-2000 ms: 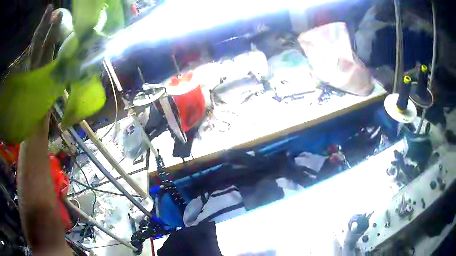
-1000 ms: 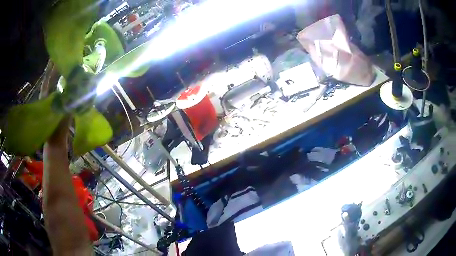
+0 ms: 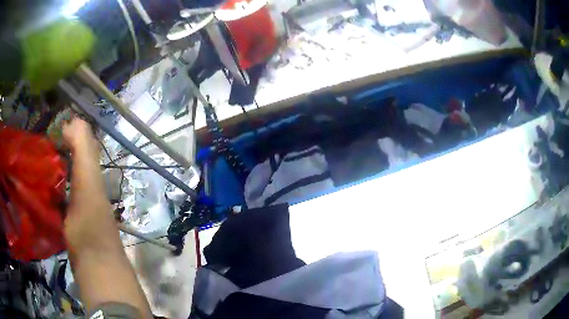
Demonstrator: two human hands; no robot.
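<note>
My left forearm (image 3: 93,212) reaches up the left side. My left hand (image 3: 76,129) is small and blurred at its end, beside the fan's poles; its fingers cannot be made out. A green fan blade (image 3: 57,53) is at the upper left. The garment of navy and grey-blue cloth (image 3: 324,283) lies at the bottom centre, cut off by the lower edge, with no hand seen on it. My right hand is not in view.
A sewing machine (image 3: 515,268) is at the lower right, beside the white table (image 3: 374,187). A blue trough (image 3: 387,93) behind it holds dark and light cloth. A red bag (image 3: 31,193) is at the left; a red cone (image 3: 252,37) stands on the far table.
The view has tilted down, bringing more of the garment into the picture. My left hand, raised behind the fan two seconds ago, now shows lower, below the blade.
</note>
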